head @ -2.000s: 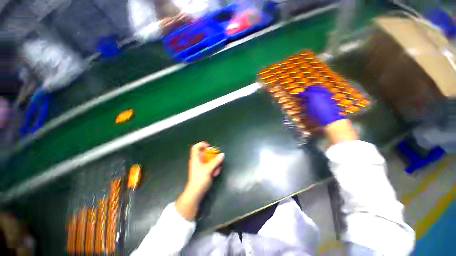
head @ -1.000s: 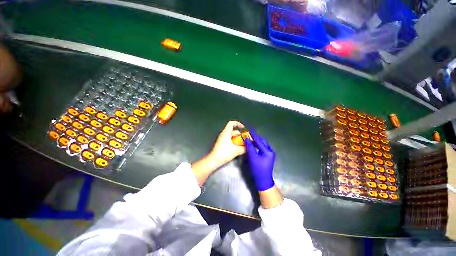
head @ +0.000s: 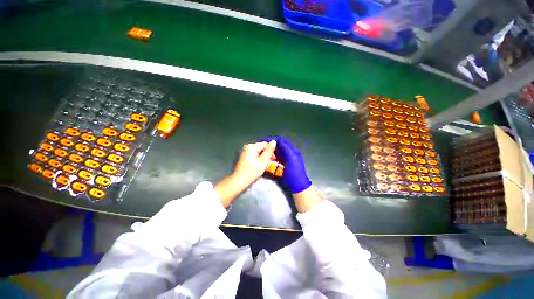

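My bare left hand [head: 250,163] and my purple-gloved right hand [head: 292,166] meet over the dark green bench. An orange component [head: 274,168] shows between them, partly hidden by the fingers. The right hand is around it; the left fingertips touch at its upper side, and their exact grip is hidden. A part-filled blister tray [head: 88,153] lies at the left, orange parts in its near rows, far pockets empty. A single orange part [head: 168,123] lies beside its right edge. A full tray stack [head: 401,146] stands at the right.
The green conveyor belt [head: 193,44] runs beyond the pale rail [head: 234,86], with an orange part [head: 140,33] on it. A blue bin [head: 319,16] and a plastic bag with pinkish-red contents [head: 375,26] are across the belt. A carton [head: 515,175] with stacked trays stands far right.
The left hand's fingers now point up over the part, and the right hand has curled around it. Trays and belt part appear further left as the view shifted; earlier the right hand was at the full trays.
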